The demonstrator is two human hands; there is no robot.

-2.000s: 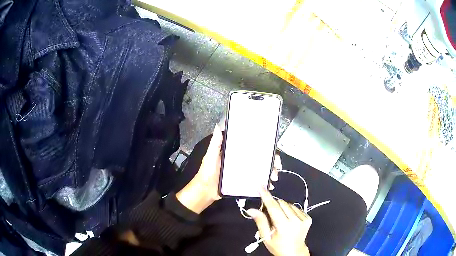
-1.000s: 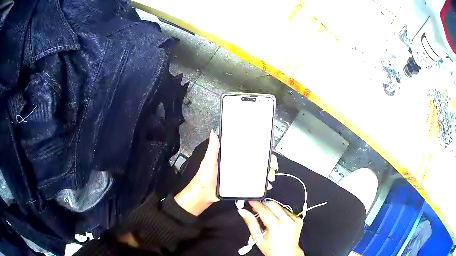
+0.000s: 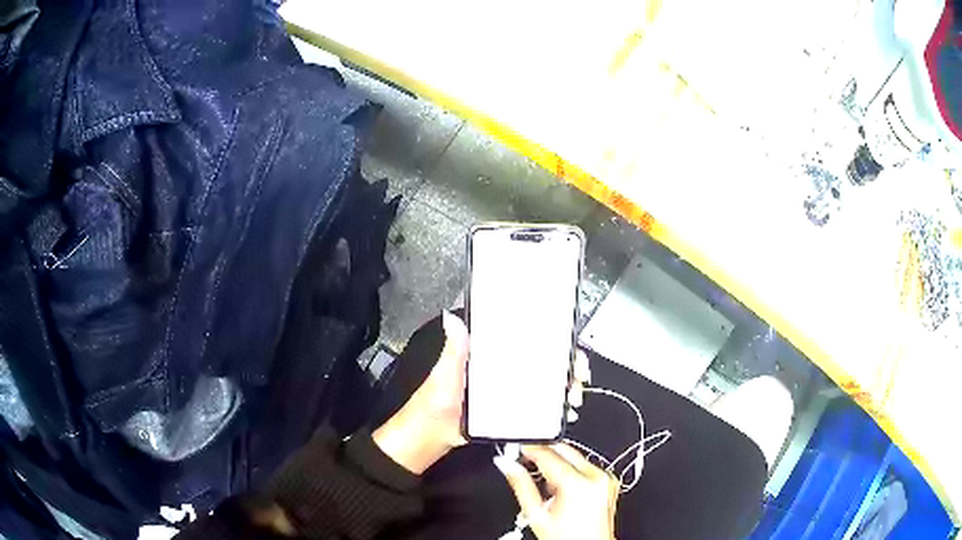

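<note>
A smartphone (image 3: 522,332) with a dark edge and a bright white screen is upright over the wearer's lap. My left hand (image 3: 435,406) holds it from behind, thumb at its left edge and fingertips showing at its right edge. My right hand (image 3: 564,490) is just below the phone, with thumb and fingers at the white plug of the charging cable (image 3: 640,443) at the phone's bottom end. The cable loops to the right over the dark trouser leg. Part of my right hand is cut off by the bottom edge.
Dark denim garments (image 3: 179,211) are heaped at the left. The yellow-edged white bench (image 3: 654,116) curves across the upper right, with small silver pieces (image 3: 930,269) on it. A blue bin (image 3: 844,475) stands at the lower right.
My right hand has moved from the phone's lower screen edge to the plug below it. The phone and left hand sit slightly lower in view. The cable loop has changed shape.
</note>
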